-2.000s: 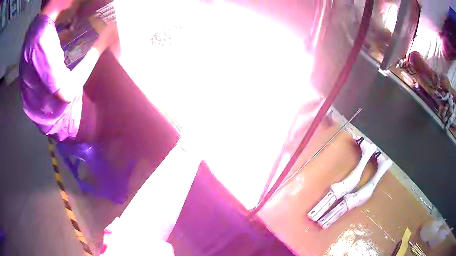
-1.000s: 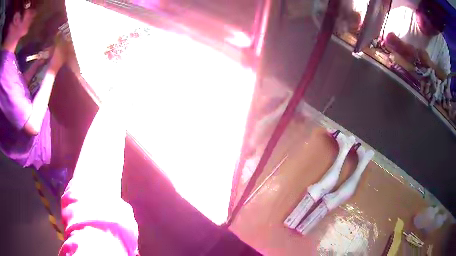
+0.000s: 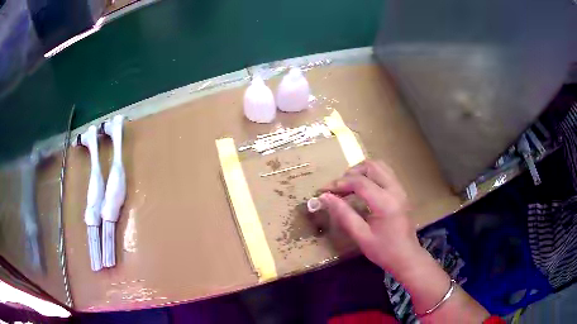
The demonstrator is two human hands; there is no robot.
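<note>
My right hand (image 3: 373,212) is bare, with a bracelet at the wrist, and reaches in from the lower right. Its thumb and forefinger close on a small white cup (image 3: 314,204) over a brown-stained patch. My left hand is out of the picture. A thin pale stick (image 3: 286,169) lies alone above the cup. A row of pale sticks (image 3: 285,138) lies behind it. Two white squeeze bottles (image 3: 259,101) stand side by side at the back. Two white handle-shaped parts (image 3: 114,190) lie side by side at the left, ribbed ends towards me.
Yellow tape strips (image 3: 243,209) border the stick area on the cardboard-covered bench (image 3: 177,221). A thin striped rod (image 3: 62,209) runs along the left. A dark grey panel (image 3: 474,95) stands at the right, with waiting parts (image 3: 531,155) below it. A green surface lies behind the bench.
The view has swung from the bright panel and other people to the bench. My right hand and the cup have come into view; the overexposed arm has left the picture.
</note>
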